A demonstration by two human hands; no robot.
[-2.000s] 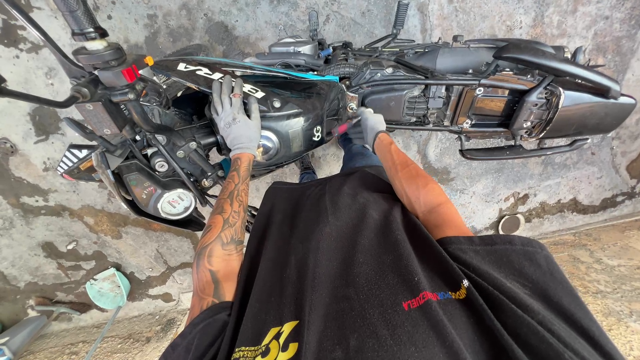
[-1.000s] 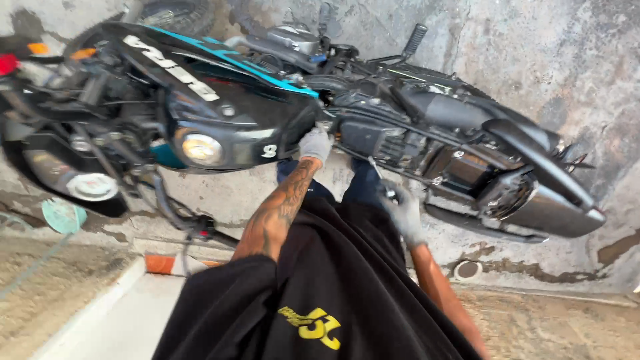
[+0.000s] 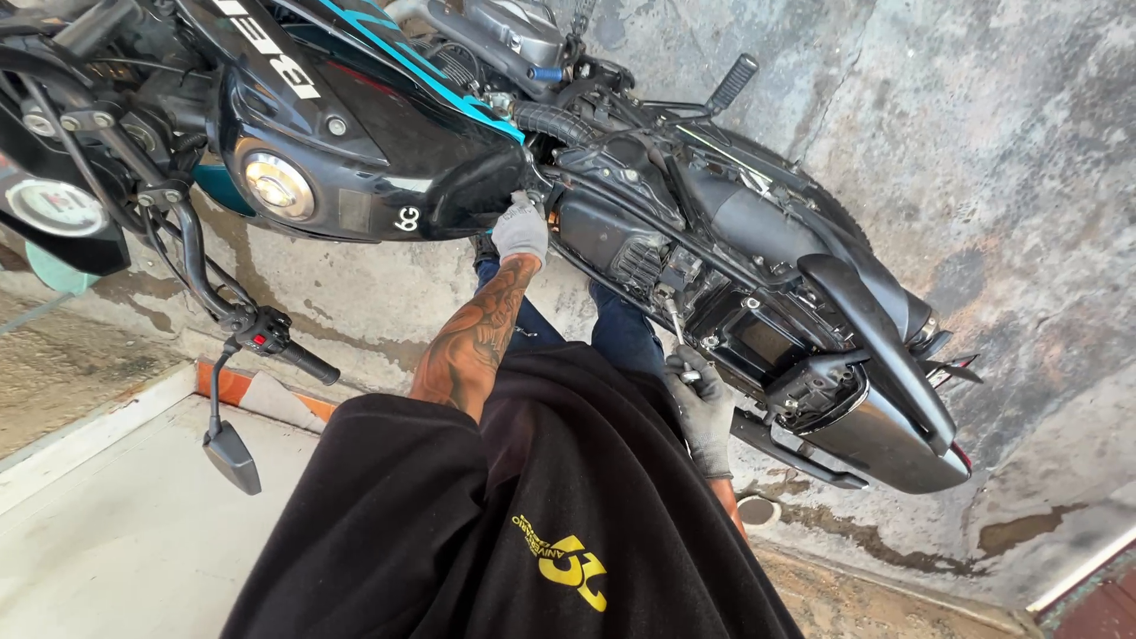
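A black motorcycle with its seat off lies across the view, its black fuel tank (image 3: 373, 169) with blue stripes at the left. My left hand (image 3: 522, 229), in a grey glove, is at the rear end of the tank; whether its fingers hold anything there is hidden. My right hand (image 3: 701, 390), also gloved, is closed around a metal hand tool, perhaps a ratchet (image 3: 676, 319), whose far end reaches the frame beside the black airbox cover (image 3: 590, 232). Behind that lies the open under-seat tray (image 3: 763, 342).
The handlebar grip (image 3: 309, 362) and mirror (image 3: 232, 457) stick out at the lower left, above a white surface (image 3: 133, 524). At the right are the grab rail (image 3: 874, 355) and tail cowl (image 3: 887, 435). A round drain (image 3: 759, 510) is in the concrete floor.
The left hand has moved from the top of the tank to its rear end. The right hand has left the tank's rear and is now beside the seat frame with the tool. The view has shifted and turned.
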